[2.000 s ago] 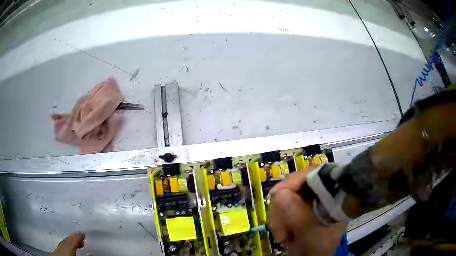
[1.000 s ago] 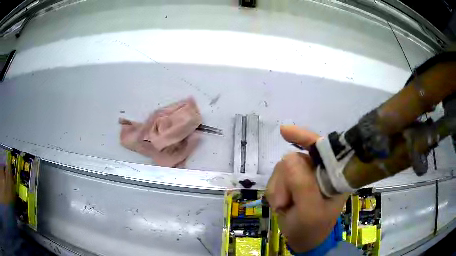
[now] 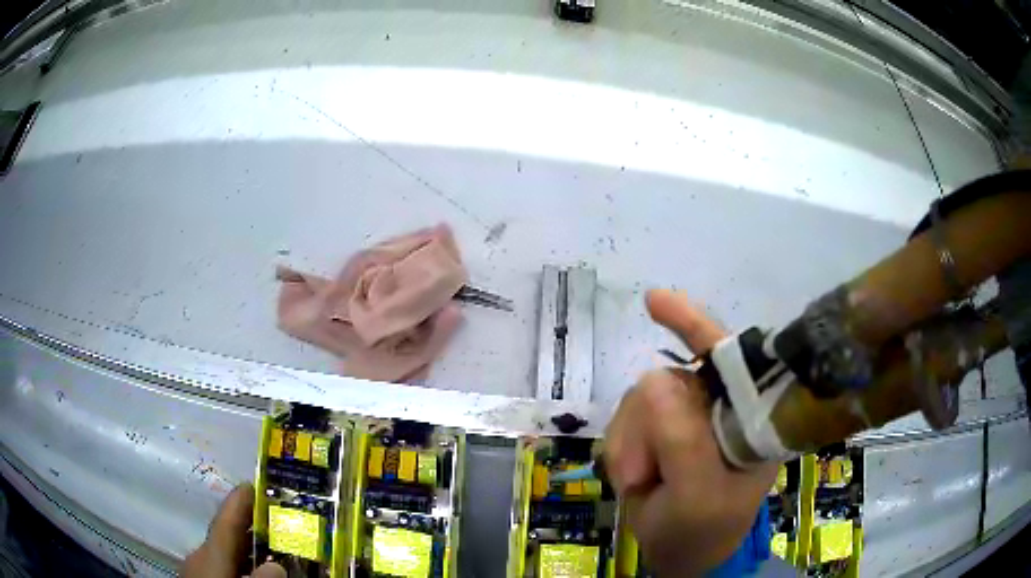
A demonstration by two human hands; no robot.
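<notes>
My right hand (image 3: 690, 474) grips the amber glue dispensing gun (image 3: 893, 305) by its front end, thumb raised. Its pale-blue nozzle (image 3: 572, 472) points left over the orange-yellow parts at the far end of a power supply board (image 3: 562, 516). The hand covers the boards just to the right; more boards (image 3: 834, 508) show beyond it. My left hand (image 3: 226, 540) is at the lower left, partly cut off by the bottom edge. Its fingers touch the left side of another board (image 3: 296, 480), which lies beside a further board (image 3: 398, 497). A gap separates these two from the board under the nozzle.
A crumpled pink cloth (image 3: 396, 299) lies on the work surface, with dark metal points (image 3: 486, 298) sticking out on its right. A silver slotted bracket (image 3: 565, 333) with a black knob crosses the guide rail (image 3: 475, 420). A small black object (image 3: 575, 10) is at the far edge.
My left hand and two boards beside it have moved right along the channel, near the board under the nozzle. The right hand and gun hold nearly the same place as one second ago.
</notes>
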